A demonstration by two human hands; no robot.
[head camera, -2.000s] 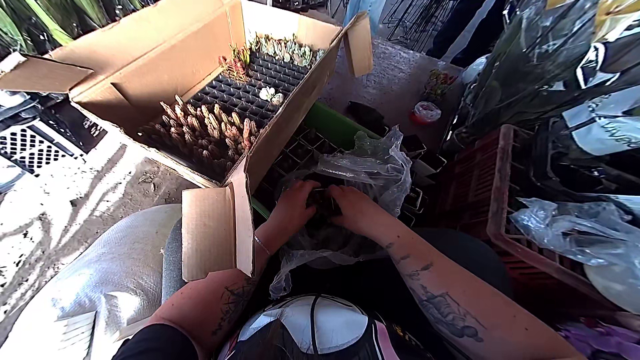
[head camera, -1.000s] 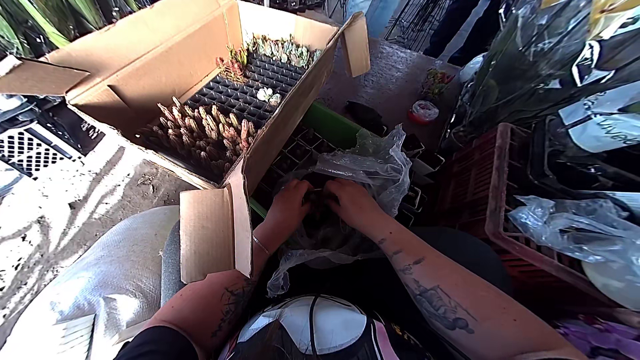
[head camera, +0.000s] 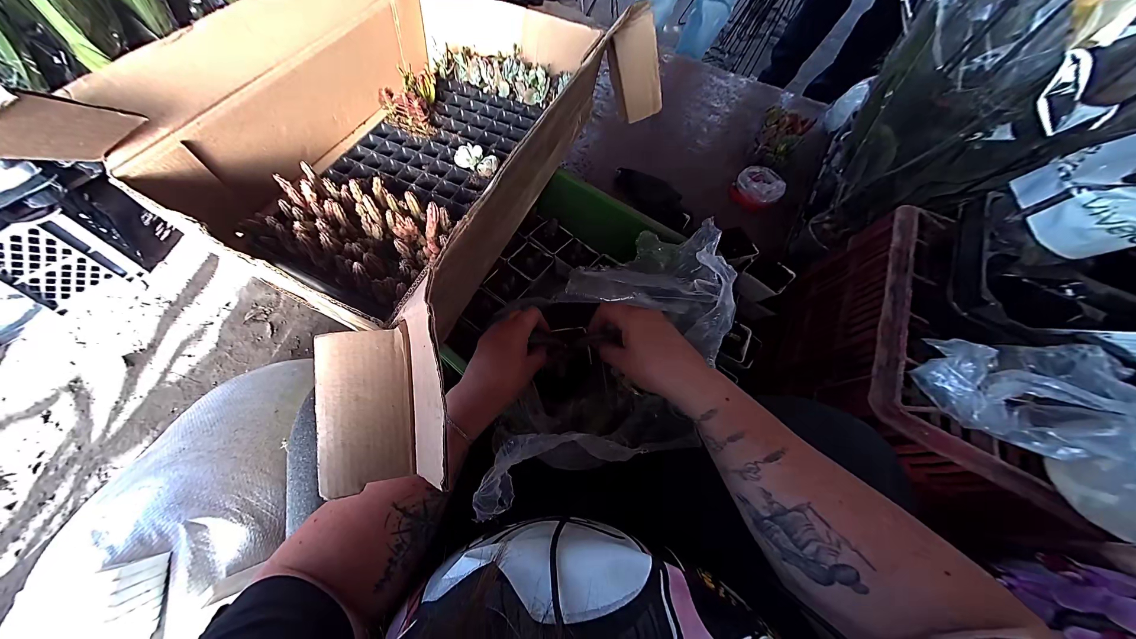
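Observation:
My left hand (head camera: 510,352) and my right hand (head camera: 641,348) face each other over an open clear plastic bag (head camera: 688,288) in my lap. Each hand has bent fingers at the rim of a small dark pot (head camera: 568,377), whose inside is in deep shade. What the fingertips pinch is too dark to tell. Just beyond them, square black pots (head camera: 532,253) stand in a green crate (head camera: 612,209). Up and to the left is an open cardboard box (head camera: 240,89) with a black cell tray (head camera: 444,133) holding reddish-brown cactus-like plants (head camera: 355,226) and small succulents (head camera: 501,71).
A dark red plastic crate (head camera: 892,302) with a crumpled clear bag (head camera: 1038,390) stands at the right. A red-rimmed tub (head camera: 757,188) sits on the table (head camera: 692,115). A box flap (head camera: 364,413) overhangs my left forearm. A full white sack (head camera: 222,453) lies at the left.
My hands have shifted slightly over the bag, and they are a little farther apart than one second ago. The box, tray and crates have not moved.

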